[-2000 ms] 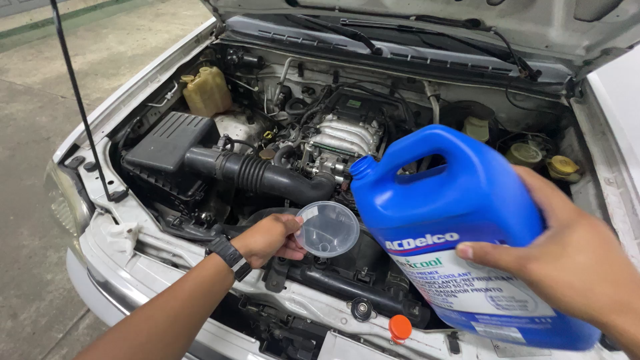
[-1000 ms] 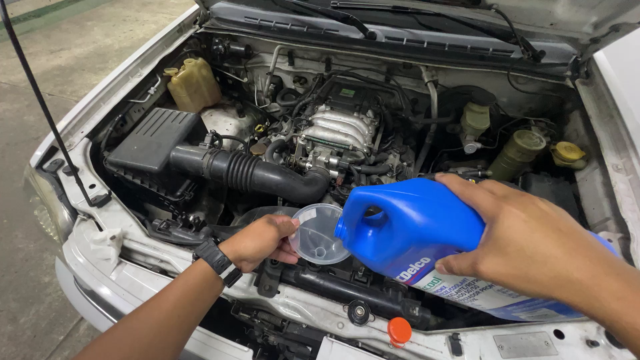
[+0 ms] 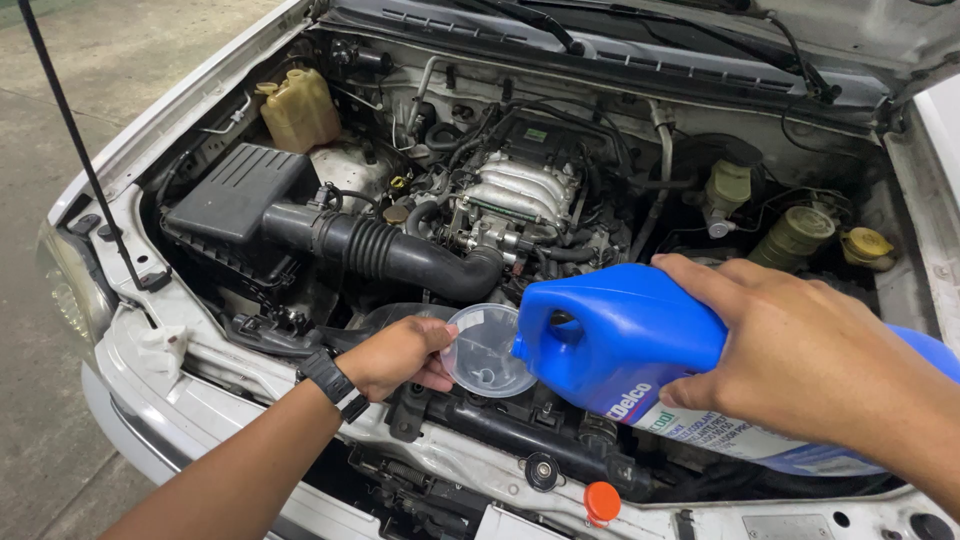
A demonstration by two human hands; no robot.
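My left hand (image 3: pixel 409 356), with a black watch (image 3: pixel 334 382) on its wrist, pinches the rim of a clear plastic funnel (image 3: pixel 491 364) above the radiator's top edge (image 3: pixel 510 431). In my right hand (image 3: pixel 780 352) is a blue ACDelco coolant jug (image 3: pixel 630 322), gripped around its body and tipped to the left. The jug's mouth is at the funnel's right rim. Whether liquid flows cannot be told. The funnel's lower end is hidden. A radiator cap (image 3: pixel 541 471) and an orange plastic cap (image 3: pixel 602 502) lie on the white front crossmember.
Behind my hands are the black air intake hose (image 3: pixel 375 247), the air filter box (image 3: pixel 244 191) and the engine's intake manifold (image 3: pixel 517 187). A yellowed plastic reservoir (image 3: pixel 301 112) stands at the back left. The thin hood prop rod (image 3: pixel 82 150) rises at the left.
My right hand has tilted the jug from nearly upright to lying almost level, its mouth now at the funnel. My left hand keeps hold of the funnel.
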